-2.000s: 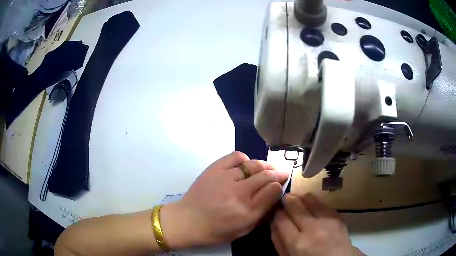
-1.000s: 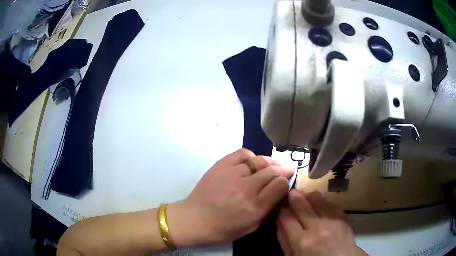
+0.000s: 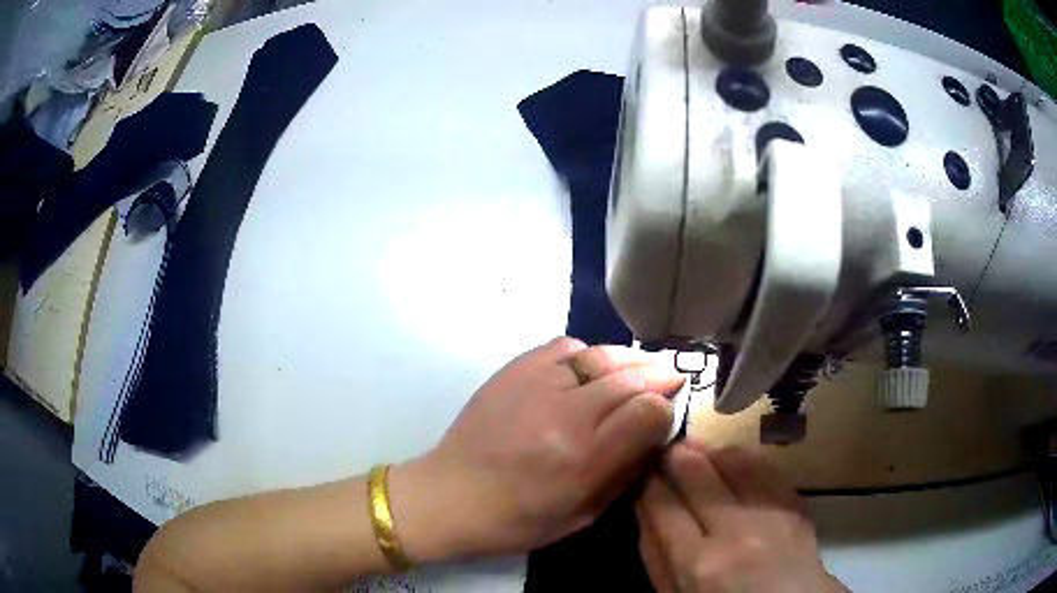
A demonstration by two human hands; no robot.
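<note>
A dark collar piece (image 3: 593, 209) lies under the left side of the white sewing machine head (image 3: 707, 185); its angled end points away from me and its near part runs under my hands to the bottom edge. My left hand (image 3: 545, 434), with a ring and gold bracelet, presses and pinches the cloth just left of the presser foot (image 3: 693, 368). A narrow pale strip (image 3: 679, 411) shows at its fingertips. My right hand (image 3: 724, 515) holds the near edge of the cloth, fingertips close to the left ones. The needle tip is hard to make out.
Another dark collar piece (image 3: 220, 243) lies on the white table at left, over thin striped strips (image 3: 137, 359). More dark cloth (image 3: 116, 174) rests on a pale wooden board (image 3: 52, 336) at far left. A thread tension knob (image 3: 903, 387) hangs from the machine head. A green basket edge shows top right.
The far end of the dark collar piece has moved away from me beside the machine head. Both hands stay near the presser foot. The view has shifted slightly.
</note>
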